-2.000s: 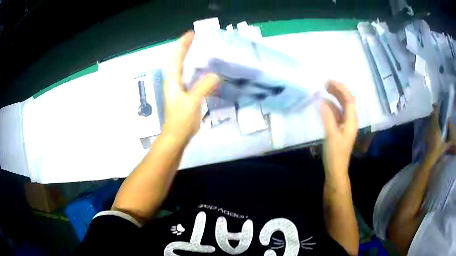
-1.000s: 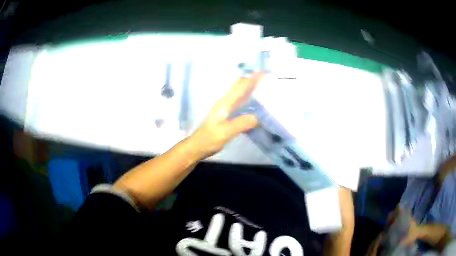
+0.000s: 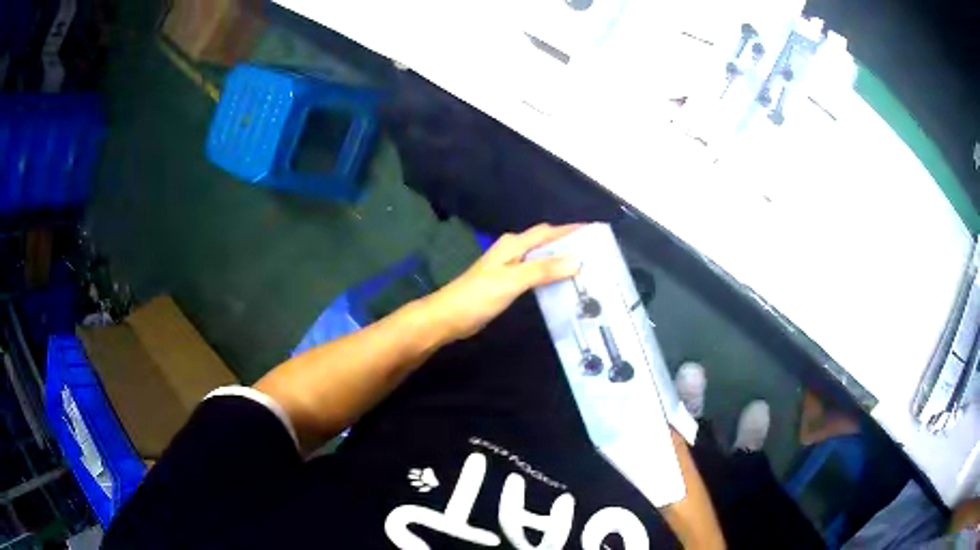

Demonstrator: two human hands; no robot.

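Observation:
A tall pale carton (image 3: 615,401), printed with dark round-headed products, is held aslant in front of my chest, off the bench. My left hand (image 3: 516,263) grips its upper end, with fingers over the top and thumb on the printed face. A white flap sticks out at the lower end. My right forearm shows beside that lower end, but my right hand is hidden behind the carton, so its grip cannot be seen.
The white bench (image 3: 741,231) crosses the upper right, with printed cartons (image 3: 776,81) at its far side. A blue stool (image 3: 258,124) stands on the green floor. A blue crate (image 3: 81,430) with brown cardboard is at lower left. Shoes show under the bench.
The view has swung left and down to the floor. The carton has come off the bench area toward my body, and my left hand stays on its upper end.

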